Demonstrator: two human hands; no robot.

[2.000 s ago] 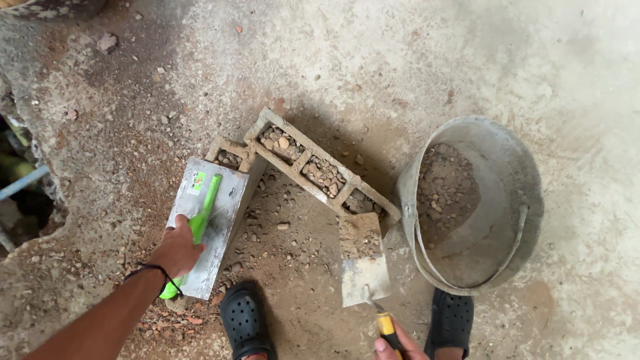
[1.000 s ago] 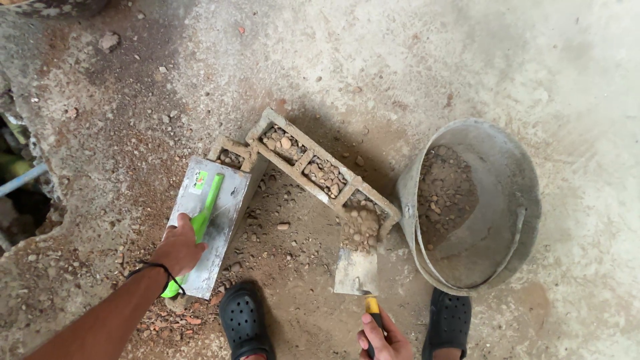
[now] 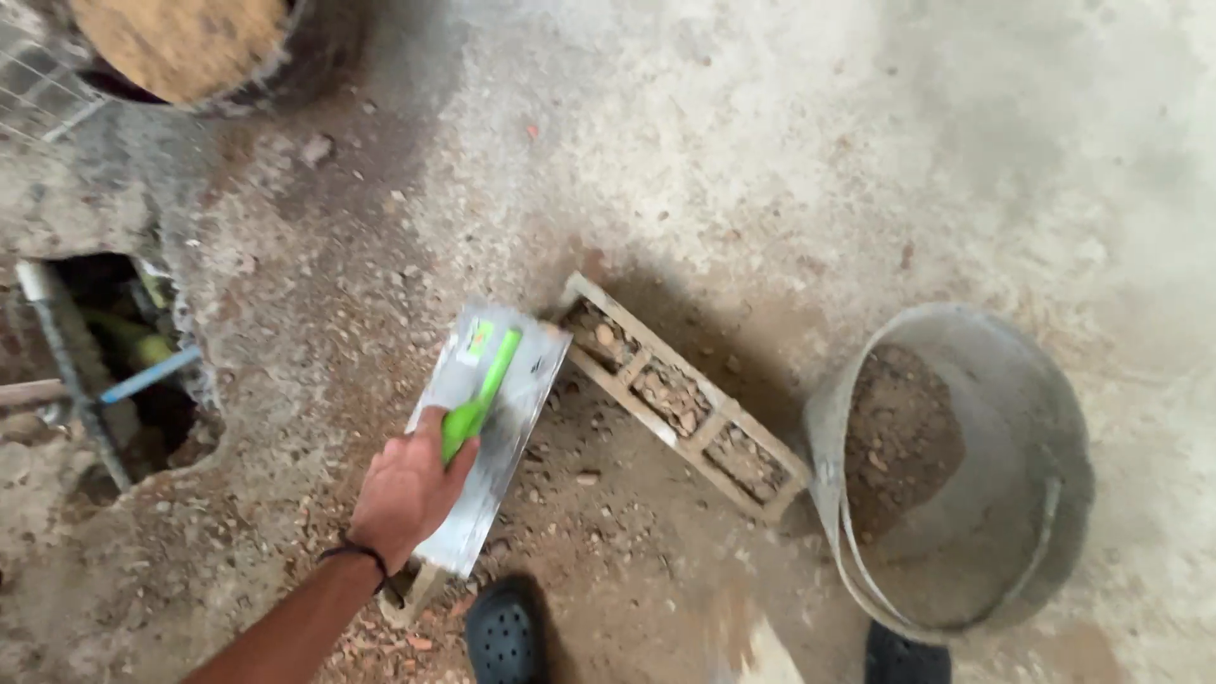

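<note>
My left hand grips the green handle of a flat steel plastering trowel, which lies over a second hollow block, most of it hidden. A hollow concrete block stands to the right, its cavities holding gravel and rubble. Further right is a grey bucket with loose rubble inside. At the bottom edge a blurred pale blade is partly visible; my right hand is out of the frame.
A broken hole in the floor with pipes lies at the left. A dark container of sand-coloured material stands at the upper left. My dark clogs are at the bottom, and rubble bits litter the concrete floor.
The yellow-handled trowel and my right hand have moved down from the block's right end, the hand out of view. The flat trowel now covers the second block's upper end. The view has shifted.
</note>
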